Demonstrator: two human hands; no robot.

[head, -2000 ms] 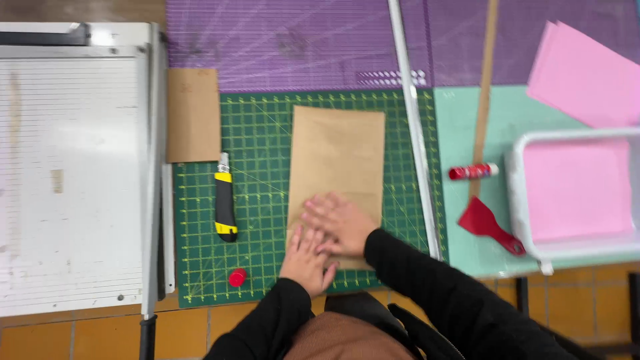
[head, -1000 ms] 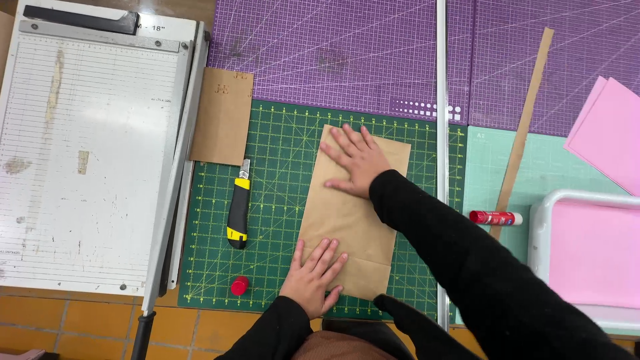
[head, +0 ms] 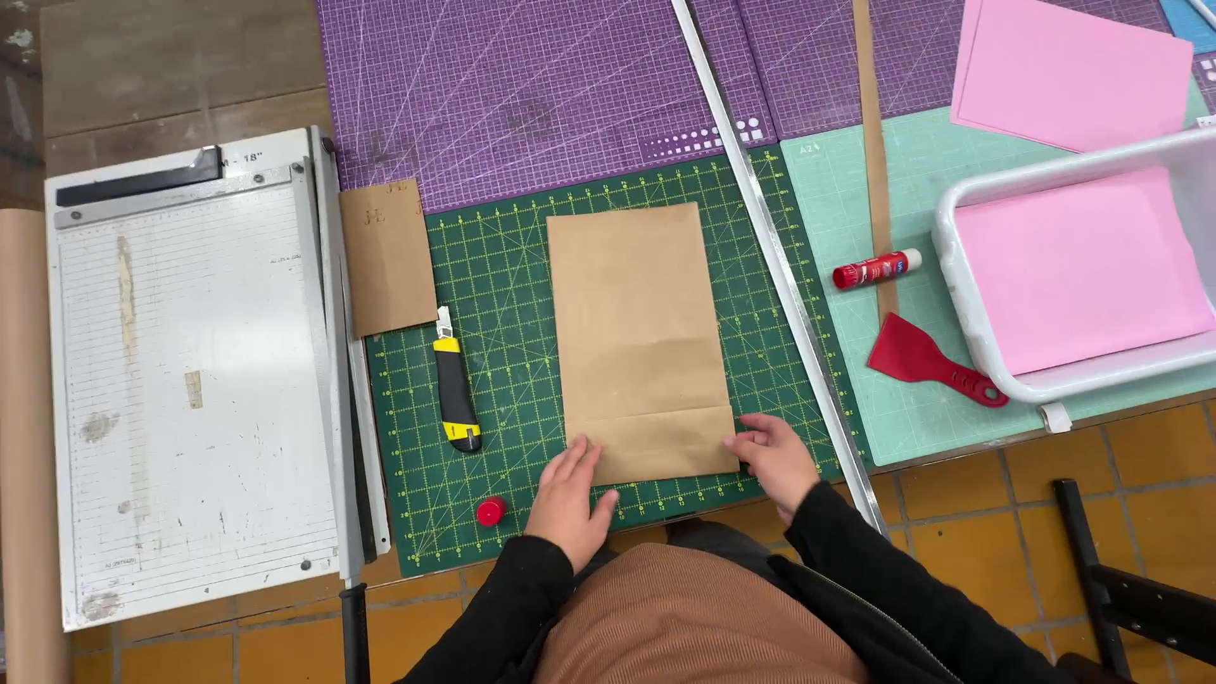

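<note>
A brown kraft paper bag (head: 632,313), with a crease across its lower part, lies flat on the green cutting mat (head: 503,275). My left hand (head: 573,503) rests its fingertips at the bag's lower left corner, fingers apart. At the lower right edge of the bag, my right hand (head: 774,461) has thumb and index finger close together at the paper; whether they pinch it I cannot tell. Left of the bag are a black and yellow utility knife (head: 457,394), blade partly out, and a red glue stick cap (head: 491,511).
A guillotine paper cutter (head: 199,380) stands left, beside a cardboard piece (head: 388,256). A long metal ruler (head: 779,266) crosses the mat. Rightward lie a kraft strip (head: 874,161), a glue stick (head: 877,270), a red plastic scraper (head: 926,361), pink sheets (head: 1069,71) and a white tray (head: 1111,375) holding pink paper.
My right hand has moved from the bag's upper part down to its lower right edge. My left hand has shifted from the bag's surface to its lower left corner.
</note>
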